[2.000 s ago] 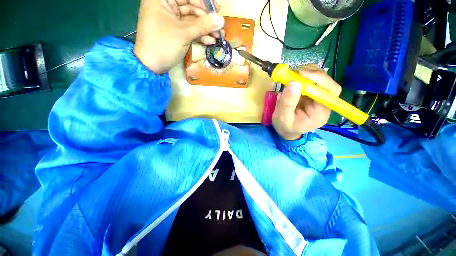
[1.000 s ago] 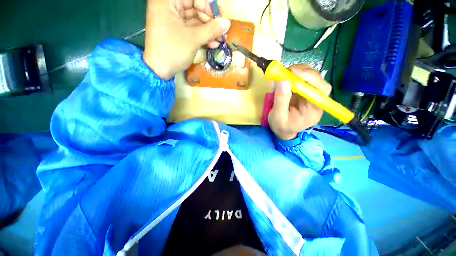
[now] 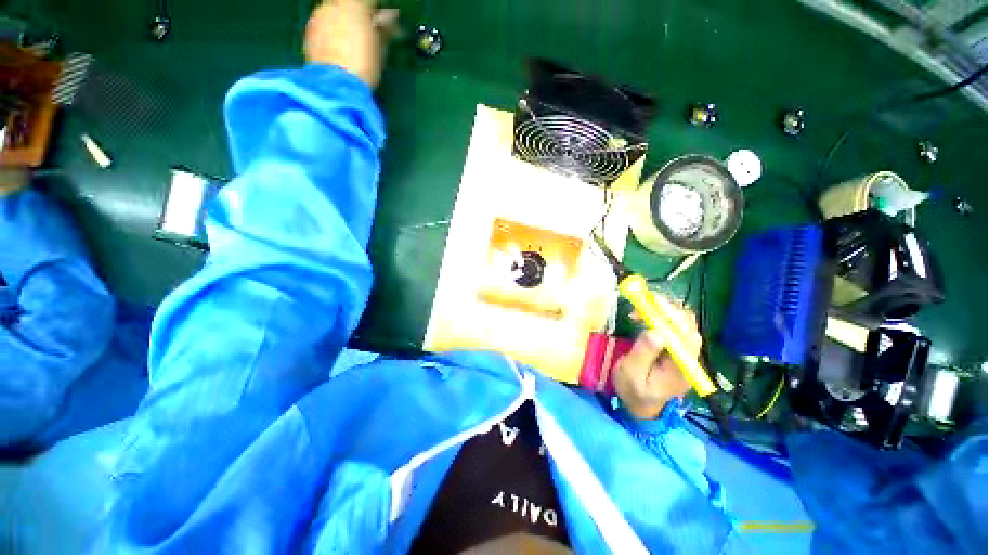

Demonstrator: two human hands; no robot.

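Observation:
My right hand (image 3: 652,374) holds the yellow soldering iron (image 3: 674,338), its tip pointing up and left over the edge of the cream work board (image 3: 460,293). The orange-brown fixture (image 3: 558,252) lies on the board; a dark round shape (image 3: 528,268) shows at its middle, and I cannot tell if it is a workpiece or the seat. My left hand (image 3: 349,41) is reached far forward at the top edge, left of a small round part (image 3: 429,41) on the green bench. Its fingers are small and blurred; I cannot tell what they hold.
A black fume fan (image 3: 574,141) stands beyond the fixture. The round tin (image 3: 688,206) is beside the board, a white lid (image 3: 744,166) near it. The blue soldering station (image 3: 775,293) is at the right. More round parts (image 3: 793,121) lie along the back. Another person's sleeve (image 3: 54,314) is at left.
The view has shifted to show more bench. My left hand has left the fixture and moved far forward and left. The dark ring and tweezers are no longer at its fingertips. The iron has moved off the fixture.

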